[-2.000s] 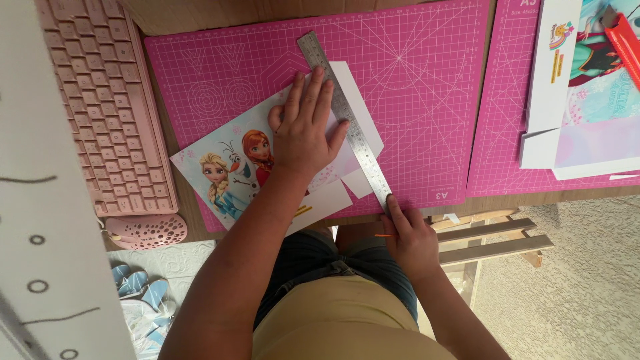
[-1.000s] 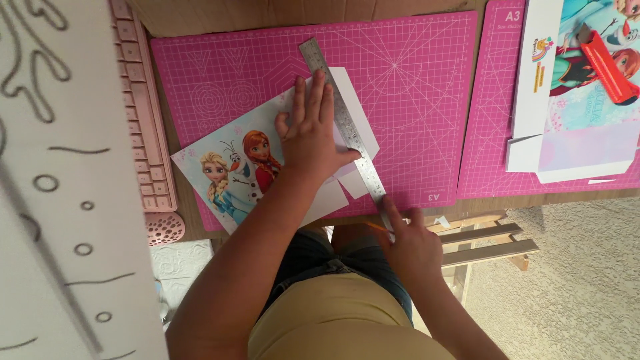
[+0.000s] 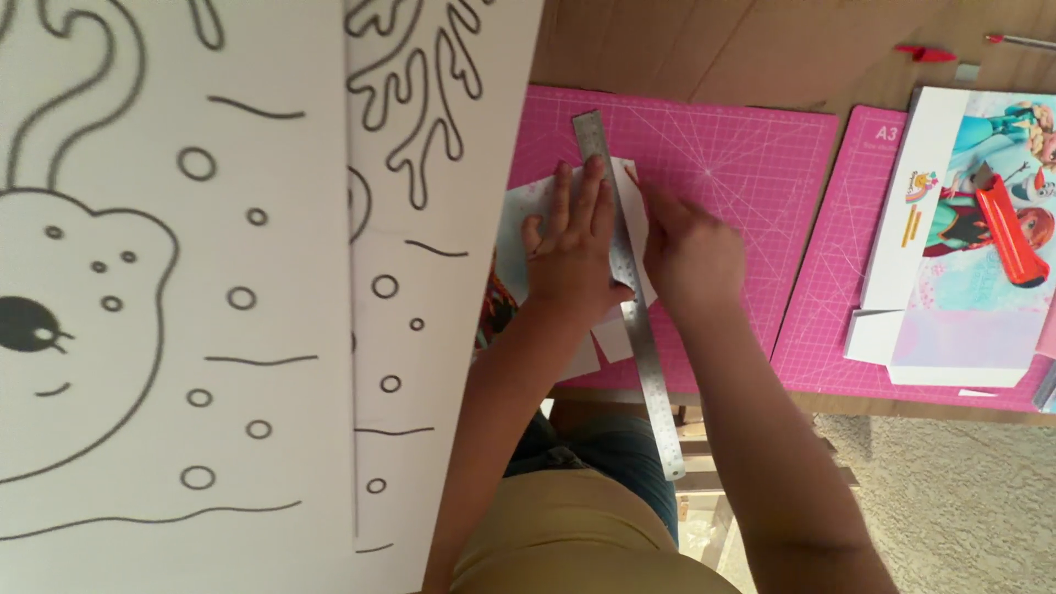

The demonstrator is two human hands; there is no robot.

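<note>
My left hand lies with fingers spread on a steel ruler and on a printed paper sheet with white flaps, pressing both down on a pink cutting mat. The ruler slants across the sheet, and its lower end hangs over the table edge. My right hand is closed around a thin pointed tool, mostly hidden, whose orange-brown tip touches the white flap near the sheet's top right corner, right of the ruler.
A second pink mat at the right bears a printed cut-out box sheet with a red stapler-like tool on it. A red cap and a pen lie behind. Large line-drawn panels block the left side.
My right hand has left the ruler's lower end and moved up along its right side to the top of the sheet. My left hand stays on the ruler. The view has shifted, with panels covering more.
</note>
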